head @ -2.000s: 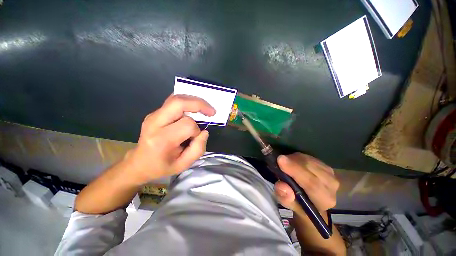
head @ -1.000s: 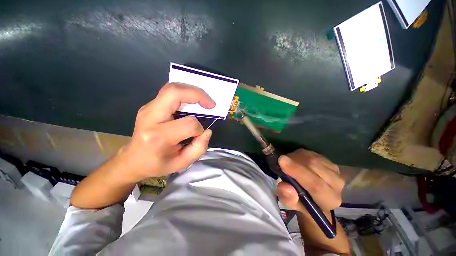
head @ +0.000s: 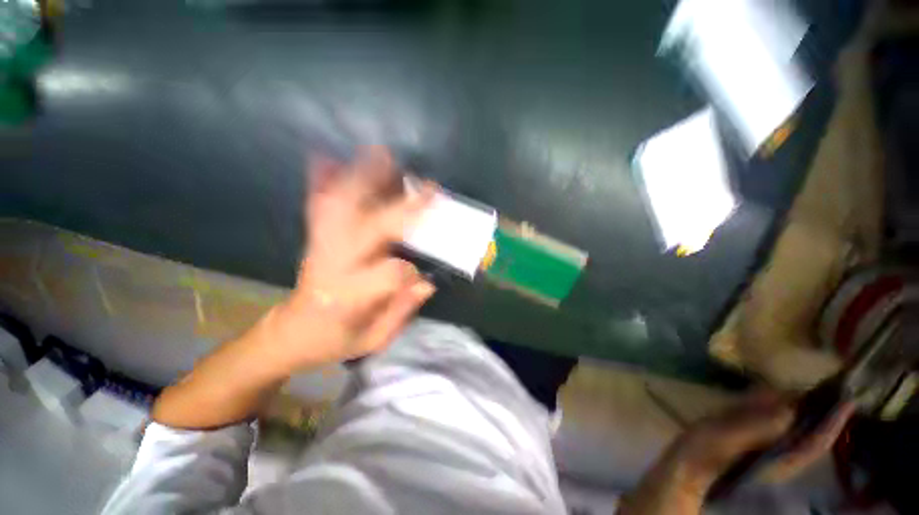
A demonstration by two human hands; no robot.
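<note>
A white display module lies on the dark bench, joined end to end with a green circuit board by an orange-gold flex tail. My left hand is blurred, over and beside the display's left end. Its fingers look spread, but I cannot tell whether they grip the display or the solder wire. My right hand is blurred at the lower right, away from the board, around the dark handle of the soldering iron. The iron's tip cannot be made out.
Loose white display modules with gold tails lie at the upper right, two of them overlapping. Brown cardboard and a reddish-rimmed round thing are at the right. Green parts show at the upper left edge.
My right hand has moved the iron away from the joint to the lower right. My left fingers have lifted and spread at the display's left end. The view has shifted.
</note>
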